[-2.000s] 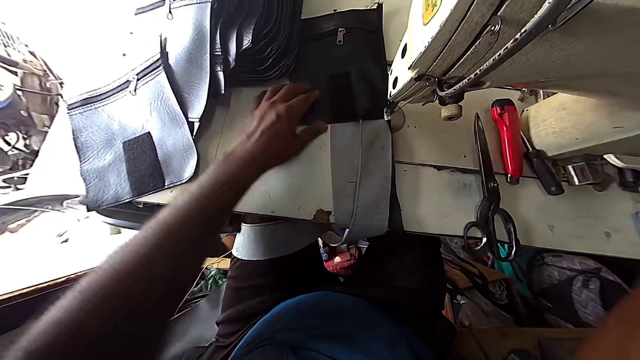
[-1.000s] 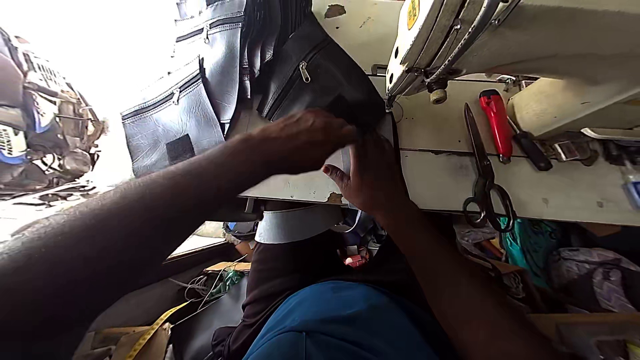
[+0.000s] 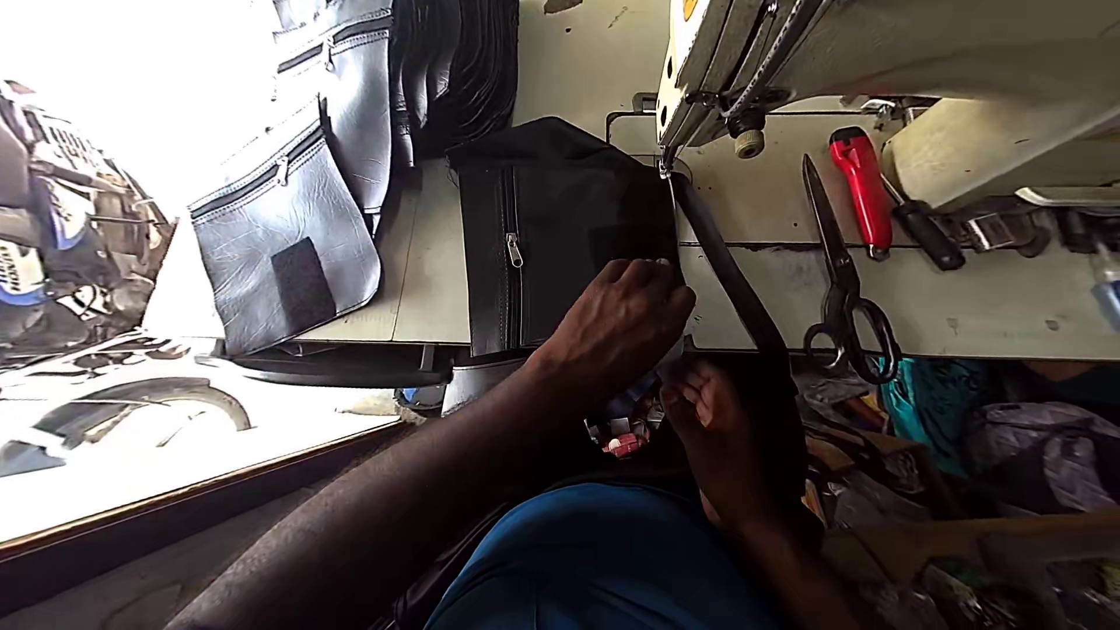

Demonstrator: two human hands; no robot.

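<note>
A black zippered fabric panel (image 3: 569, 236) lies on the sewing machine table, its right edge at the machine's needle (image 3: 667, 166). My left hand (image 3: 626, 315) rests with curled fingers on the panel's near right corner; whether it pinches the edge is hidden. Just below the table edge, my right hand (image 3: 704, 402) has bent fingers near that corner, and what lies between them cannot be made out. A black binding strip (image 3: 731, 271) runs from the needle area over the table's front edge, to the right of both hands.
Black shears (image 3: 844, 289), a red-handled cutter (image 3: 862, 188) and a black-handled screwdriver (image 3: 929, 234) lie right of the needle. Grey zippered pouch pieces (image 3: 289, 245) and a stack of black pieces (image 3: 455, 70) are at the left. The sewing machine head (image 3: 770, 52) overhangs the table.
The black panel has turned, so its zipper now runs toward me. My right hand, not seen two seconds ago, has moved down from the panel since one second ago, below the table edge.
</note>
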